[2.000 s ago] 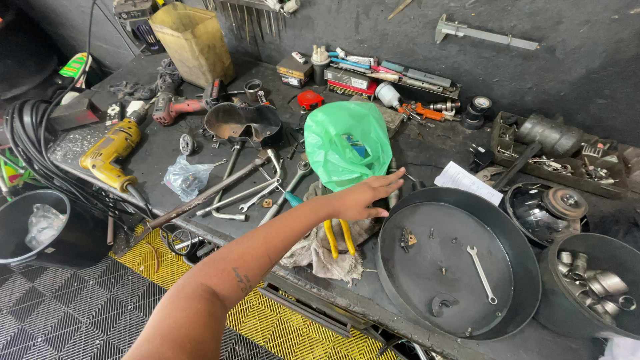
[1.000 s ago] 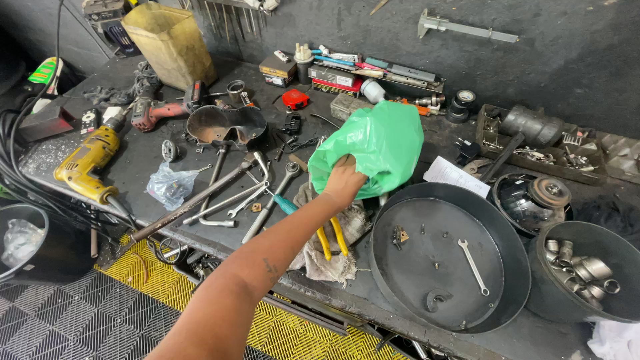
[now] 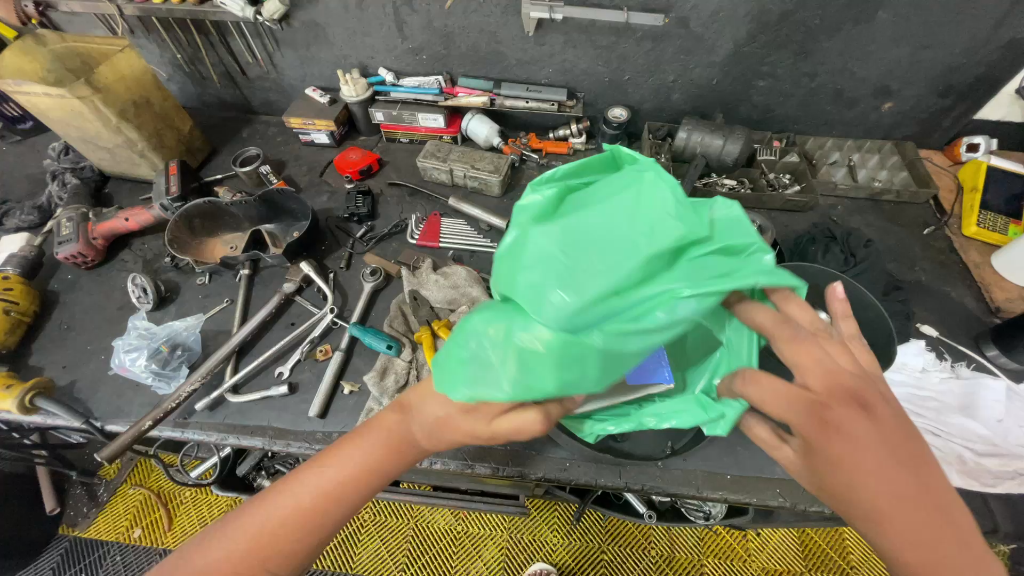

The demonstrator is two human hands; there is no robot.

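Note:
A green plastic bag [image 3: 616,272] is up in front of me, above the round black pan [image 3: 672,448], hiding most of that pan. My left hand [image 3: 496,416] grips the bag's lower left side from below. At the bag's open right edge, my right hand [image 3: 808,376] has its fingers spread, with some fingertips on the plastic; whether they pinch it is unclear. Inside the opening shows the corner of a blue and white box [image 3: 648,372]. Left of the bag, yellow-handled pliers [image 3: 428,340] lie on a grey rag [image 3: 400,352].
A ratchet [image 3: 344,344], a teal-handled screwdriver [image 3: 374,339], a red-held hex key set [image 3: 448,232] and long metal bars lie to the left. Compartment trays [image 3: 864,172] stand behind at the right. A white cloth [image 3: 952,416] lies at the right edge of the black workbench [image 3: 272,432].
The bag stood on the bench two seconds ago, was grasped and lifted, and is now over the pan. My right hand has come into view at its opening. The view has shifted and moved closer.

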